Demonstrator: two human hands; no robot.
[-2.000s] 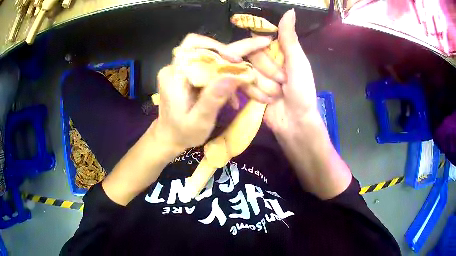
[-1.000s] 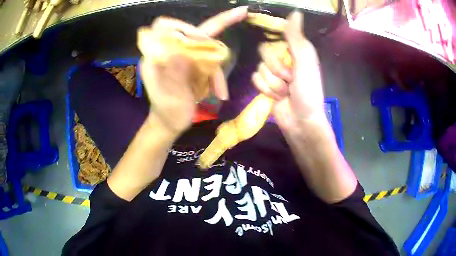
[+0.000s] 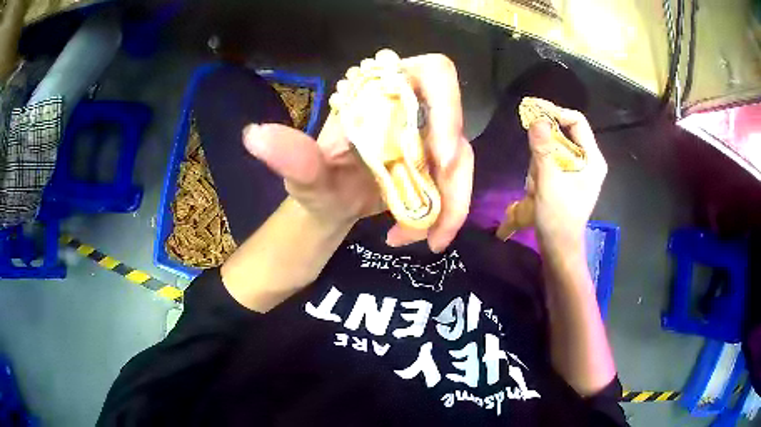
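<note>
My left hand (image 3: 325, 175) is raised near the middle of the view and holds a tan foot piece (image 3: 384, 125), with its toes at the top and an oval groove at its lower end. The thumb sticks out to the left, and the fingers are behind and beside the piece. My right hand (image 3: 567, 179) is lower and to the right, closed around a tan moulded leg (image 3: 519, 218). Its foot end shows above the fingers and part of its shaft shows below the hand. The rest of the leg is hidden. The two pieces are apart.
A blue bin (image 3: 169, 213) of brown-tan parts stands at the left by my leg. Another blue bin (image 3: 607, 258) is partly behind my right forearm. Blue stools (image 3: 100, 154) stand on both sides. The tan bench edge (image 3: 584, 42) crosses the top right. Yellow-black tape marks the floor.
My hands have moved farther apart, and my right hand is lower and farther right with the leg. The foot piece in my left hand now shows its toes and groove. The view has shifted.
</note>
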